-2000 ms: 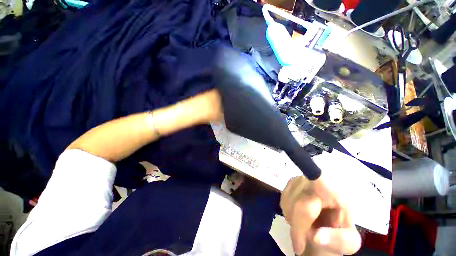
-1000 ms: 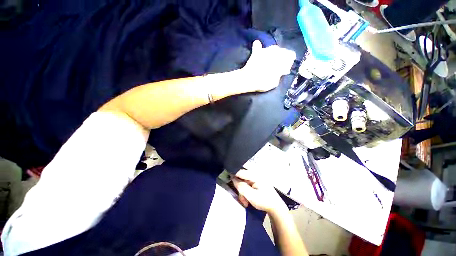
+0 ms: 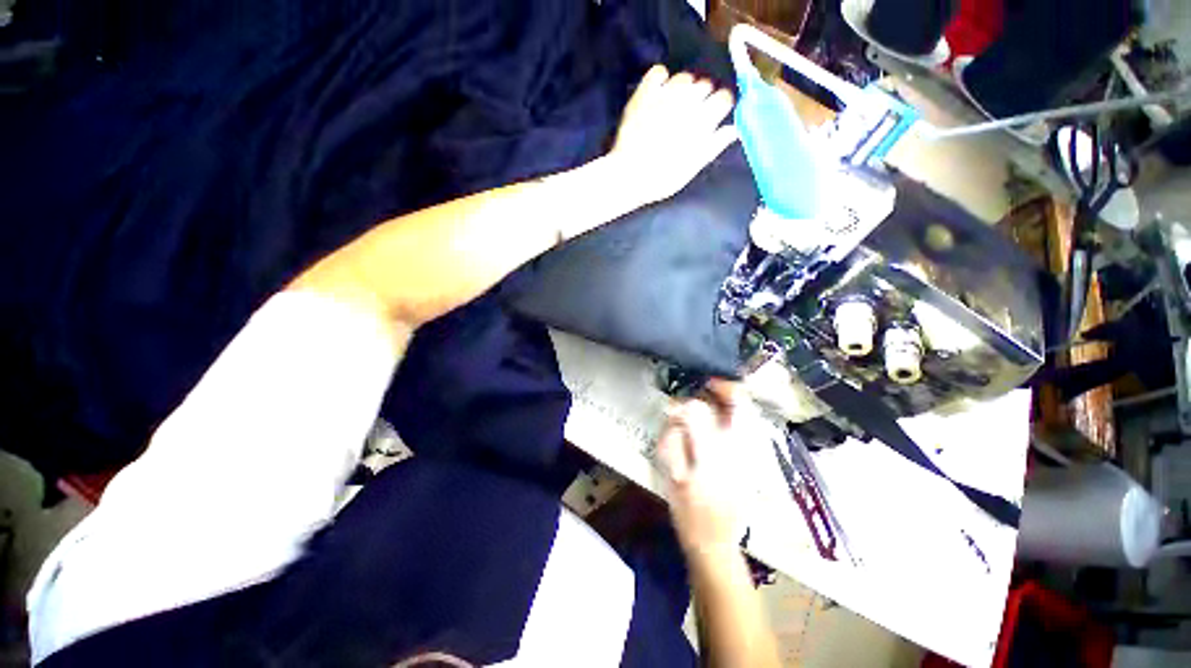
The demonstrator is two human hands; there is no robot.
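Note:
The charcoal cut panel (image 3: 640,281) lies flat at the left side of the overlock machine (image 3: 967,274), its right edge at the presser foot and needle area (image 3: 747,298). My left hand (image 3: 673,135) is at the panel's far edge with curled fingers, holding the cloth beside the light-blue machine part (image 3: 780,150). My right hand (image 3: 699,444) is slightly blurred in front of the needle area, its fingertips closed on the panel's near corner. The needle itself is too small to see.
The navy garment pile (image 3: 287,144) fills the left. Dark red snips (image 3: 812,502) lie on the white table (image 3: 901,509), right of my right hand. A black strip (image 3: 914,444) trails across the table. Black-handled scissors (image 3: 1087,196) hang at far right; a red container (image 3: 1045,626) is lower right.
My right hand has moved up from the table's front edge to the needle area. My left hand has moved slightly away and left. The panel has turned, its near corner now beside the needle area.

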